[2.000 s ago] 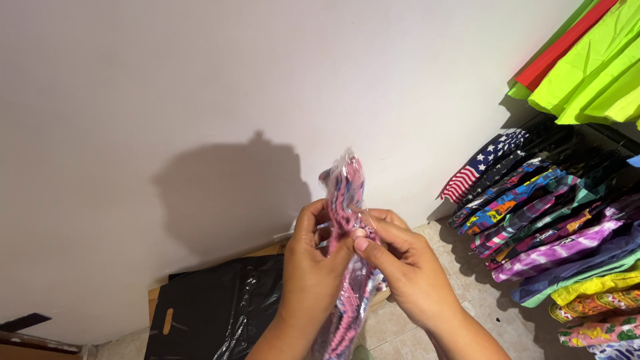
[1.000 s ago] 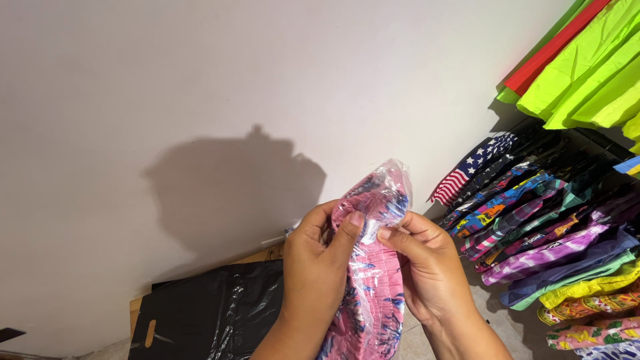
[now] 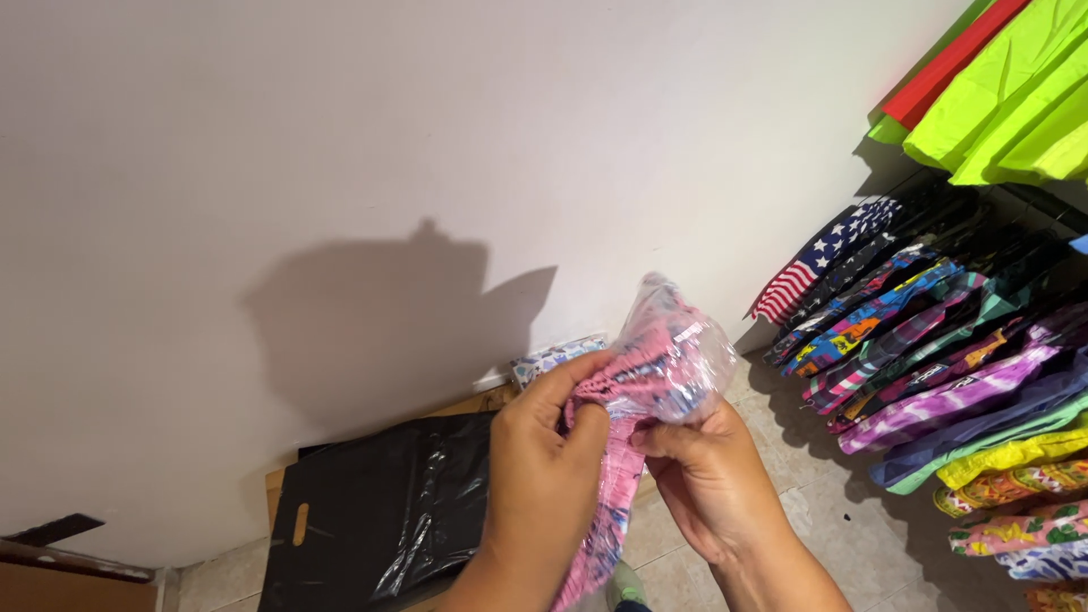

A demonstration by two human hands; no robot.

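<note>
Pink, blue-patterned fabric with a gathered elastic edge (image 3: 619,484) is held up in front of me, its upper part inside clear plastic wrapping (image 3: 680,348). My left hand (image 3: 548,450) pinches the gathered fabric between thumb and fingers. On the right side, my right hand (image 3: 710,476) grips the fabric and the plastic, its thumb pointing left. The wrapped end bulges above both hands, tilted to the right. Some fingertips are hidden behind the fabric.
A black plastic bag (image 3: 365,510) with a cut-out handle lies at lower left on a wooden surface, near a blue-and-white patterned item (image 3: 557,355). Patterned garments (image 3: 943,374) hang at right, below neon yellow garments (image 3: 994,110). A pale wall (image 3: 297,127) stands ahead; tiles (image 3: 816,501) cover the floor.
The wrapped fabric has turned from a narrow, upright bundle to a wider, rightward-leaning one. My left hand now pinches the gathered edge. The blue-and-white item has come into sight behind the hands.
</note>
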